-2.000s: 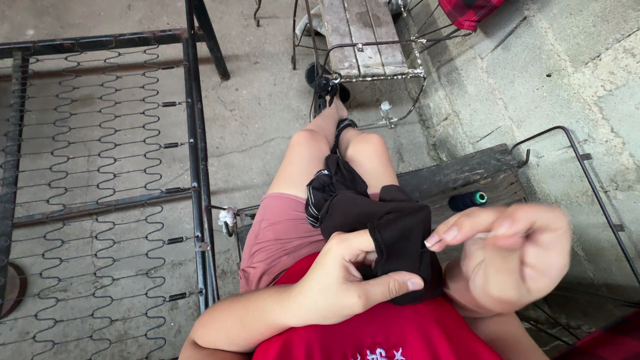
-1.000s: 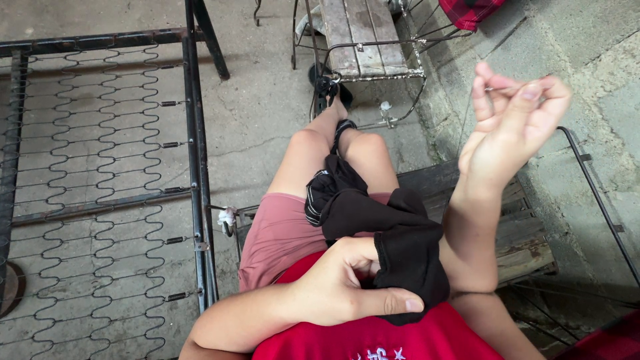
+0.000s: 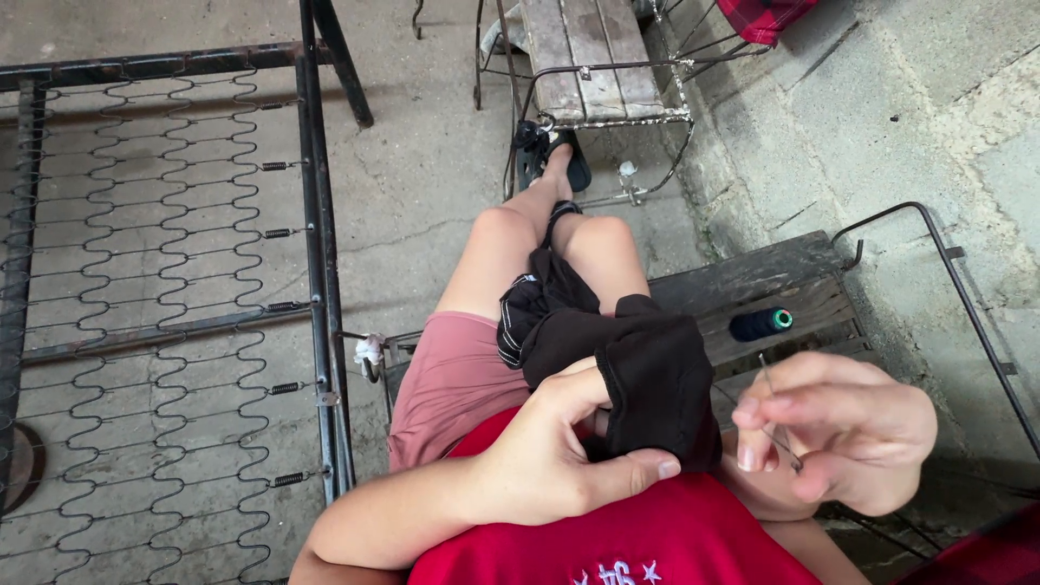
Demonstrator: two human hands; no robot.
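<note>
Black fabric (image 3: 662, 382) with a stitched edge lies bunched over my lap. My left hand (image 3: 581, 455) grips it near that edge, thumb on the near side and the other fingers partly hidden inside the cloth. To the right of the cloth, my right hand (image 3: 829, 431) pinches a thin sewing needle (image 3: 766, 374) between its fingers. A dark thread runs from near the fabric to this hand. Beyond the right hand, a spool of dark thread (image 3: 756, 324) with a green end lies on its side on the wooden bench (image 3: 747, 268).
A black metal bed frame (image 3: 318, 244) with wire springs stands at the left. Ahead is a wooden-slatted metal chair (image 3: 593, 57), with red checked cloth (image 3: 764, 16) beside it. A concrete block wall (image 3: 934, 122) rises at the right, behind the bench's curved metal armrest (image 3: 942, 236).
My right hand rose away to the upper right, then came back down beside the cloth. My left hand has stayed on the black fabric.
</note>
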